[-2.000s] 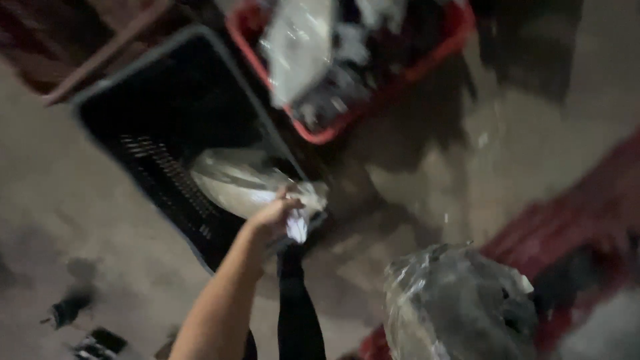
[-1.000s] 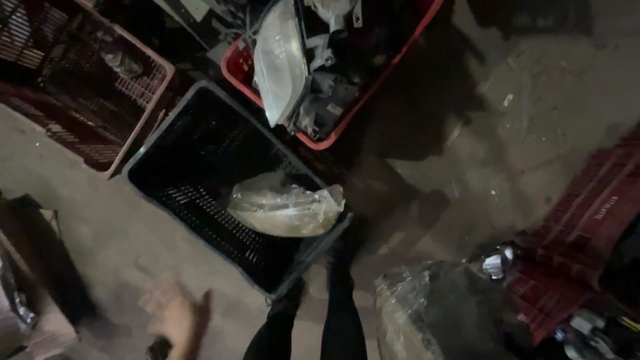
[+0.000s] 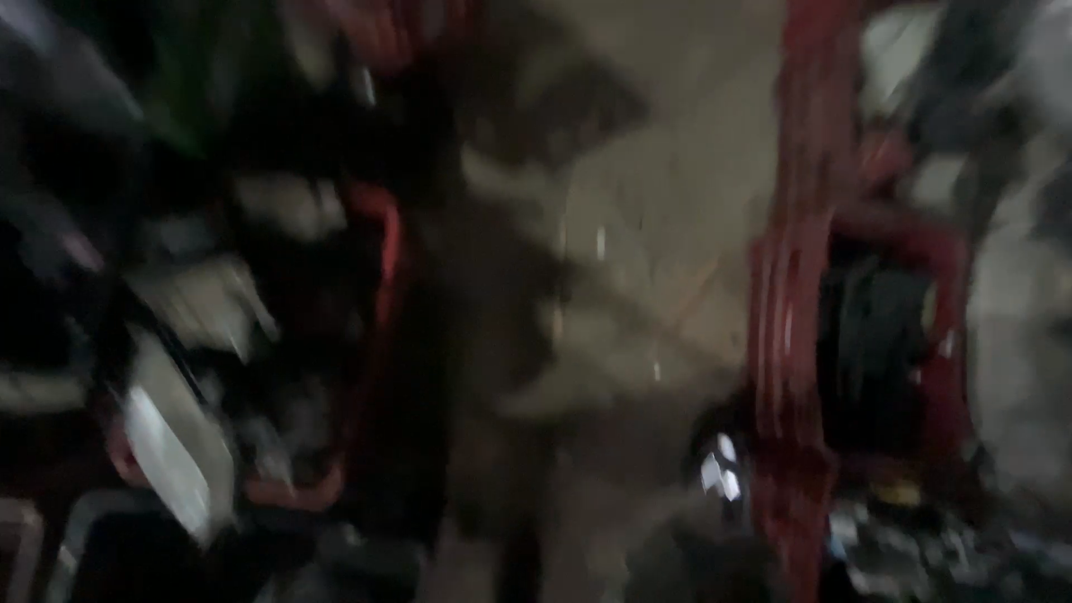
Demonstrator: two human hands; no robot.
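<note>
Neither my left hand nor my right hand shows in the current, heavily blurred view. At the lower left, the rim of a black plastic crate (image 3: pixel 75 536) is partly in frame. Above it stands a red plastic crate (image 3: pixel 389 251) filled with dark and pale parts. A long, pale, clear-looking piece, perhaps a headlamp lens (image 3: pixel 172 444), leans over that crate's near edge. What lies inside the black crate is too dark to tell.
Red plastic crates (image 3: pixel 787 335) stand in a row on the right, one with dark contents. A small shiny object (image 3: pixel 720 469) lies beside them. Mixed parts (image 3: pixel 930 544) fill the lower right. Concrete floor (image 3: pixel 653 167) runs between the rows.
The view has swung strongly to the right and up the aisle. A hand gripped the plastic-wrapped piece in the black crate, then was off it; now no hand shows.
</note>
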